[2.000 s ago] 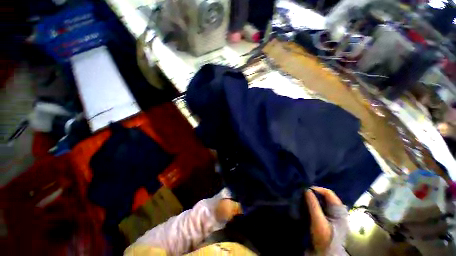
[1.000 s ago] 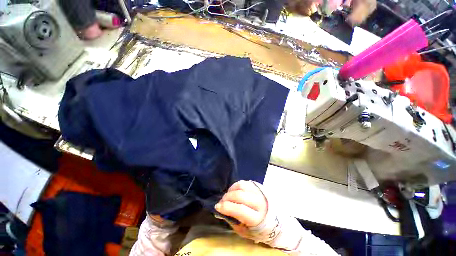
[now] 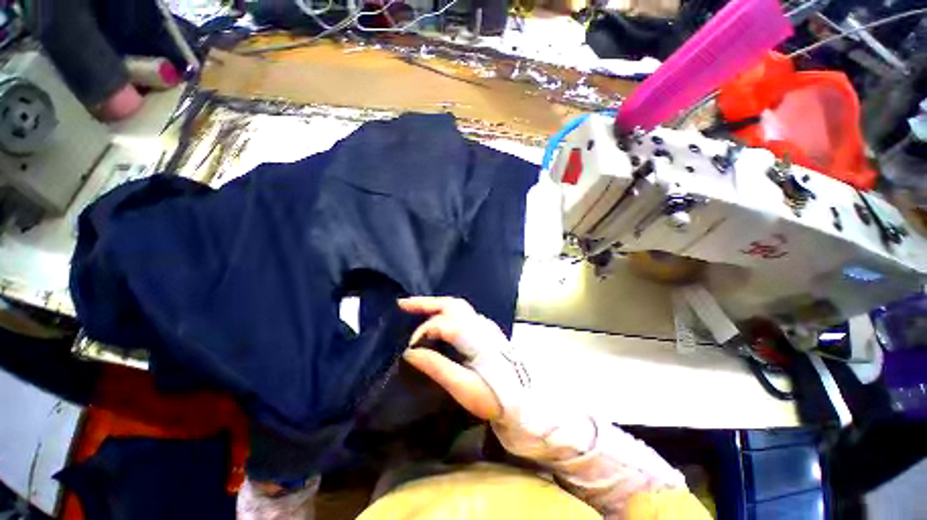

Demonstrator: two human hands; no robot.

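Observation:
A dark navy garment (image 3: 254, 274) lies in a large soft heap on the pale table, left of the white sewing machine (image 3: 732, 223). My right hand (image 3: 452, 350) pinches a folded edge of the garment between thumb and fingers, beside an opening that shows a small white patch. My left hand is hidden under the cloth at the bottom; only its pale sleeve cover (image 3: 276, 500) shows, so its grip cannot be seen. The garment is apart from the machine's needle area.
Scissors (image 3: 769, 378) and white label strips (image 3: 706, 313) lie under the machine arm. A pink cone (image 3: 701, 66) and a red-orange bag (image 3: 803, 112) stand behind it. Another person's hand (image 3: 120, 103) is upper left, by a second machine. A blue crate (image 3: 783, 472) is lower right.
The view has swung so the machine shows at right. My right hand has moved up along the garment's edge, and its thumb and fingers now pinch the cloth near the opening.

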